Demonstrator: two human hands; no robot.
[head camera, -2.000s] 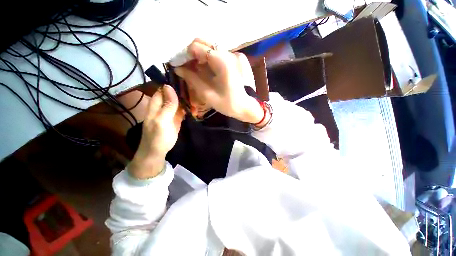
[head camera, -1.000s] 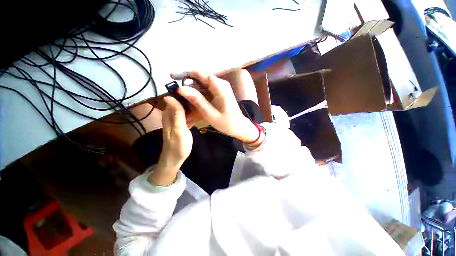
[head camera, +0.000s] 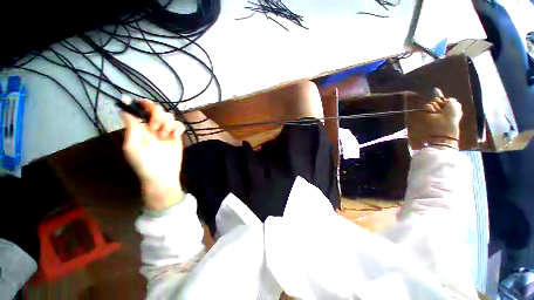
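Note:
A thin black cable (head camera: 363, 115) is drawn almost straight across the lap between my hands. My left hand (head camera: 153, 137) is at the table's front edge, closed on one end of the cable, with a black connector sticking out past the fingers. My right hand (head camera: 446, 117) is far to the right, beside the brown box flap, with its fingers closed on the other end. The pile of loose black cables (head camera: 117, 70) lies on the table behind my left hand, with some strands hanging over the edge.
Thin black twist ties (head camera: 278, 12) lie on the white table (head camera: 328, 50). An open cardboard box (head camera: 439, 76) with a dark inside stands right of the lap. A red stool (head camera: 73, 243) is at lower left. Blue and white packs (head camera: 10, 120) lie at the far left.
My hands were close together over the table edge and have moved far apart, the right one to the right and the left one to the left. The cable is now stretched between them.

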